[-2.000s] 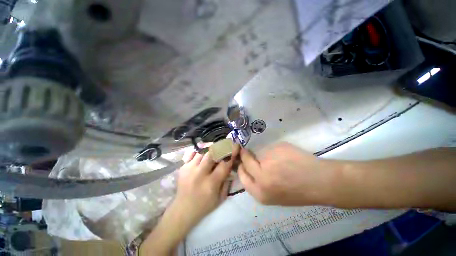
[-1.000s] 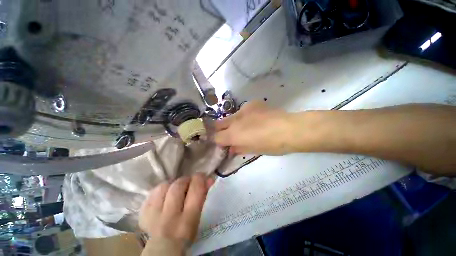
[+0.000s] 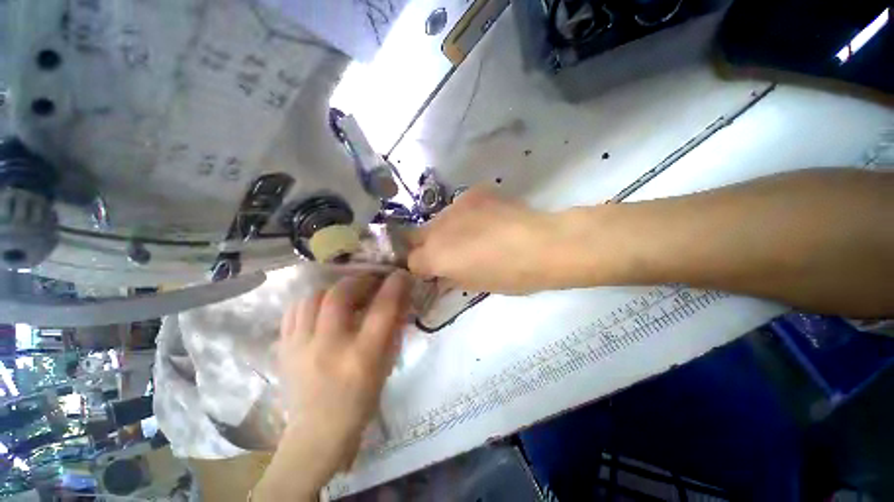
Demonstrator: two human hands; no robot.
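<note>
The pale blotchy garment piece [image 3: 221, 358] lies bunched left of the needle area. My left hand [image 3: 343, 343] is slightly blurred and rests on the cloth, its fingertips pinching a fold below the yellowish pad [image 3: 335, 242]. My right hand [image 3: 485, 240] holds the cloth's edge between its fingertips, close by the presser foot [image 3: 394, 214]. The right fingers partly hide the cloth edge. The off-white sewing machine head [image 3: 176, 118] with handwritten marks fills the upper left.
The tension knob [image 3: 24, 221] is at the far left. A grey accessory box [image 3: 588, 74] and a smartphone [image 3: 814, 49] stand at the upper right. The printed ruler [image 3: 578, 343] runs along the table's front edge. A brown board [image 3: 233, 478] shows at lower left.
My left hand has moved from the pad area down onto the cloth, then up towards the foot. My right hand has moved left and up. The camera view has shifted.
</note>
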